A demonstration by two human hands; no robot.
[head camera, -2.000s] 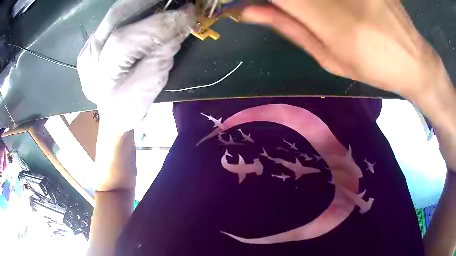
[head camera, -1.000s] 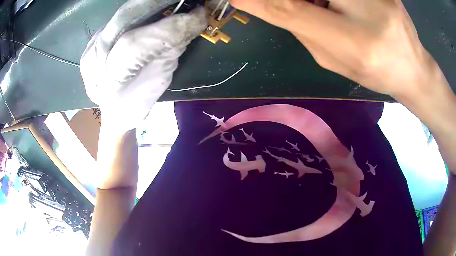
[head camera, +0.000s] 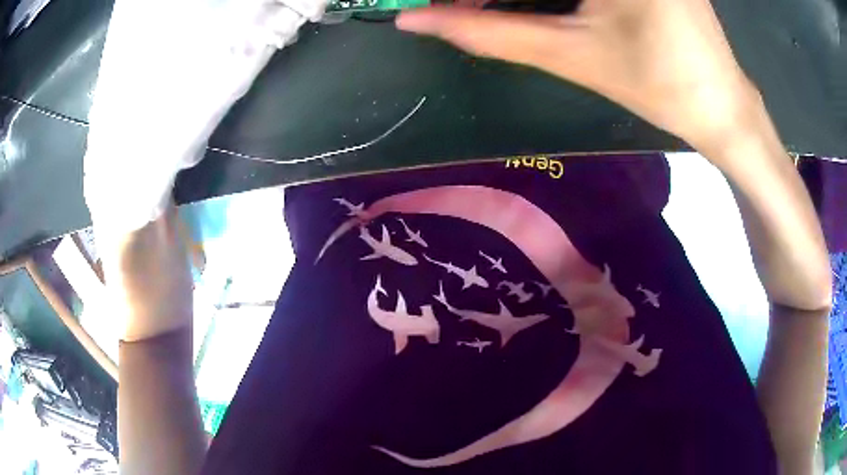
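Observation:
A circuit board (head camera: 376,5) shows its green face at the top edge, partly cut off by the picture. My left hand (head camera: 200,74), in a white glove, has its fingertips on the board's left end. My bare right hand (head camera: 594,56) reaches in from the right, its thumb along the board's lower right edge. Its other fingers are cut off at the top, so I cannot tell what they hold. A thin silvery solder wire (head camera: 358,147) lies curved on the dark green mat (head camera: 483,116), below the hands.
A thin dark wire (head camera: 42,109) lies on the mat at the left. White-and-black pieces (head camera: 65,408) stand in a heap at the lower left. A blue perforated crate (head camera: 836,343) is at the right edge. The mat's near edge runs just in front of my torso.
The board showed its yellow notched side before and now shows its green face. My gloved left hand has moved left and looks larger. The whole view has shifted a little.

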